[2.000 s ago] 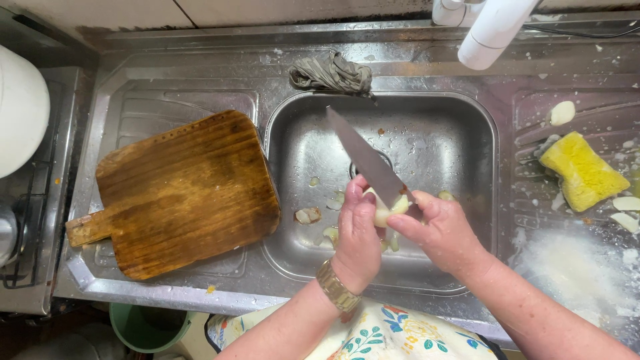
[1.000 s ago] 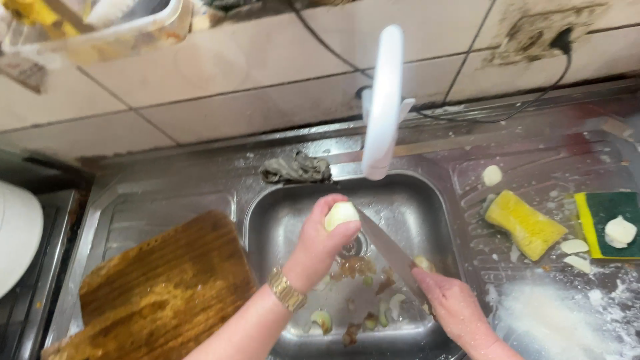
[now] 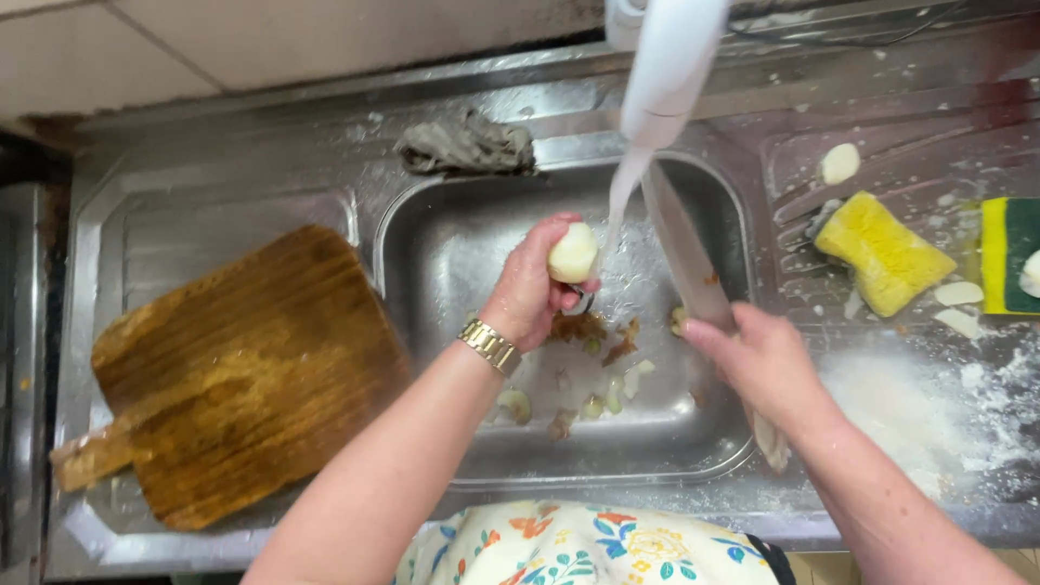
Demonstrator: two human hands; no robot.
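My left hand (image 3: 532, 280), a gold-coloured watch on its wrist, holds a peeled onion (image 3: 574, 253) over the stainless steel sink (image 3: 504, 467). Just to the right of the onion, a stream of water (image 3: 621, 191) runs from the white faucet (image 3: 668, 77). In my right hand (image 3: 760, 357) is a large kitchen knife (image 3: 686, 252), its blade pointing up and away over the right side of the basin. Onion skins and trimmings (image 3: 621, 341) lie on the basin floor below my hands.
A wooden cutting board (image 3: 252, 374) lies on the left drainboard. Behind the basin sits a wet grey cloth (image 3: 467, 146). On the right are a yellow sponge (image 3: 886, 252), a green-and-yellow scouring pad (image 3: 1007, 256), pale slices (image 3: 840, 163) and white powder (image 3: 902, 406).
Two seconds ago my hands were together with the knife at the onion; now they are apart, the knife to the right. Water now runs from the faucet. The view has shifted.
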